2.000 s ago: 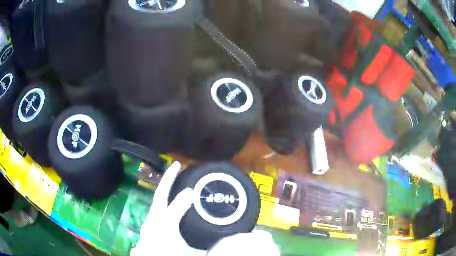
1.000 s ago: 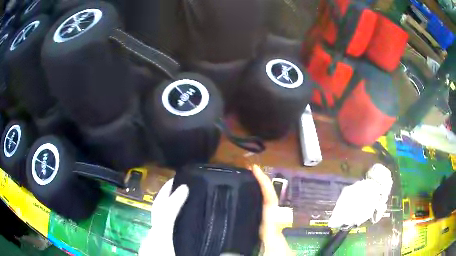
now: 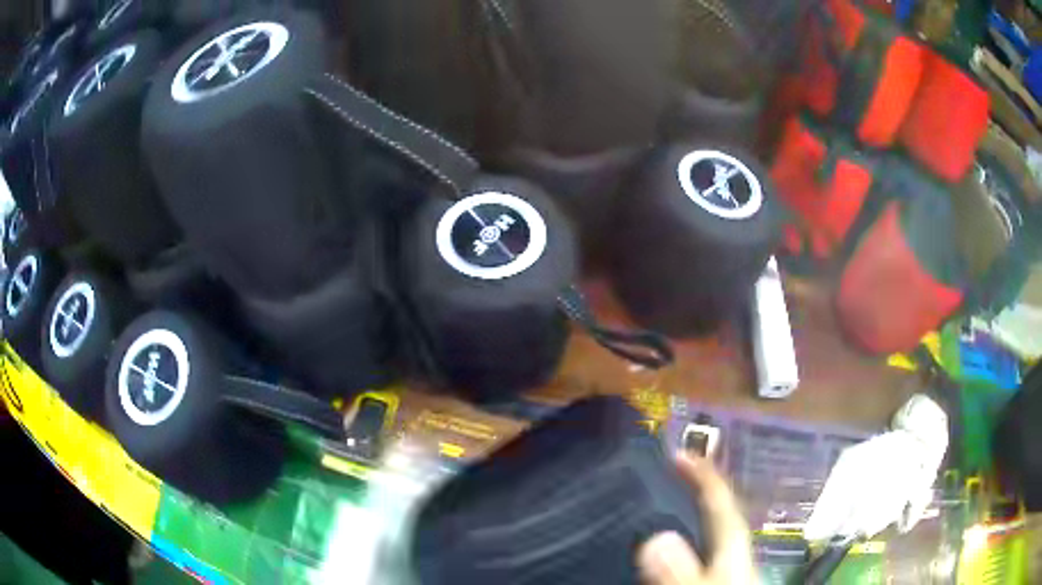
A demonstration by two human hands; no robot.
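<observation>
A black speaker (image 3: pixel 548 503) is held near the bottom centre, tilted, its mesh side towards me and blurred. My left hand (image 3: pixel 371 531), in a white glove and blurred, is at its left side. My bare right hand (image 3: pixel 708 531) grips its right end, with fingers and thumb on the cloth. The lower part of the speaker and both wrists are cut off by the frame's bottom edge.
Several black speakers (image 3: pixel 491 314) with white-ringed caps crowd the left and centre. Red speakers (image 3: pixel 897 280) stand at the right. A white tube (image 3: pixel 774 331) lies between them. A cloth-wrapped tool (image 3: pixel 880 480) lies at the right on the printed sheets (image 3: pixel 446 434).
The held speaker first showed its lettered cap, then its strap side, and now is tilted with its mesh side showing. My bare right hand has come into view. The camera view has shifted.
</observation>
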